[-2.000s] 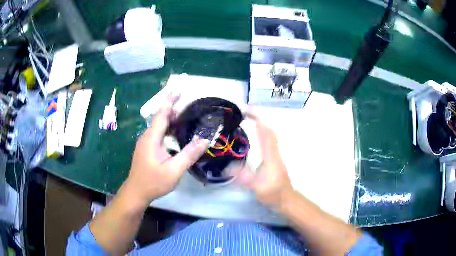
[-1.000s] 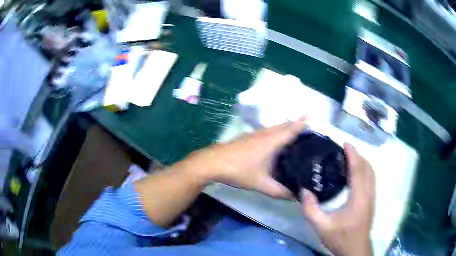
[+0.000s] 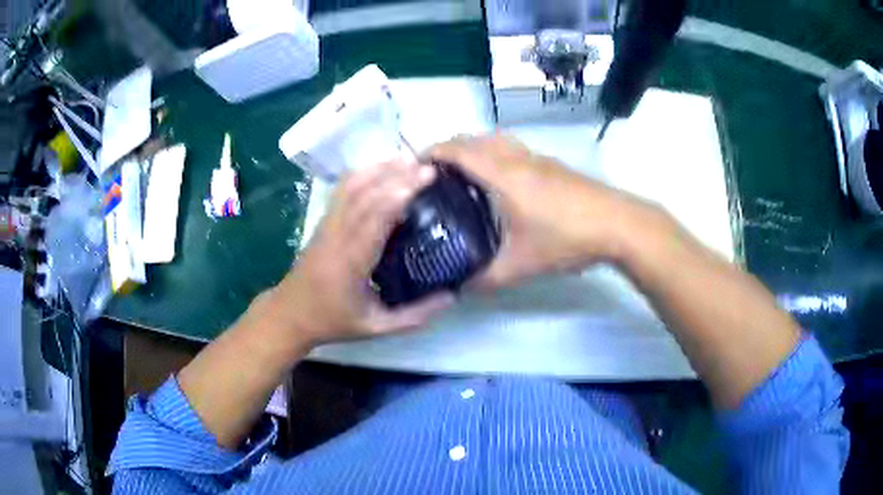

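A glossy black camera head (image 3: 441, 237) is held over the white mat (image 3: 668, 160), its smooth face towards me. My left hand (image 3: 353, 256) wraps its left and lower side. My right hand (image 3: 542, 208) grips its upper and right side. A white wall-mount bracket arm (image 3: 344, 121) stands just beyond my left hand, its flat base up at the back left. How the white housing joins the black head is hidden by my hands. The powered screwdriver (image 3: 641, 58) hangs behind my right hand, not held.
The screw feeder (image 3: 557, 68) stands at the back of the mat. A small white bottle (image 3: 224, 189) and a long yellow, white and blue carton (image 3: 124, 227) lie left. Another white mount (image 3: 259, 58) is at the back left. A waiting unit (image 3: 857, 135) is at the far right.
The open cup with coloured wires no longer shows; the smooth black face is turned up. The white bracket base now stands up beyond my hands. My hands have shifted around the unit.
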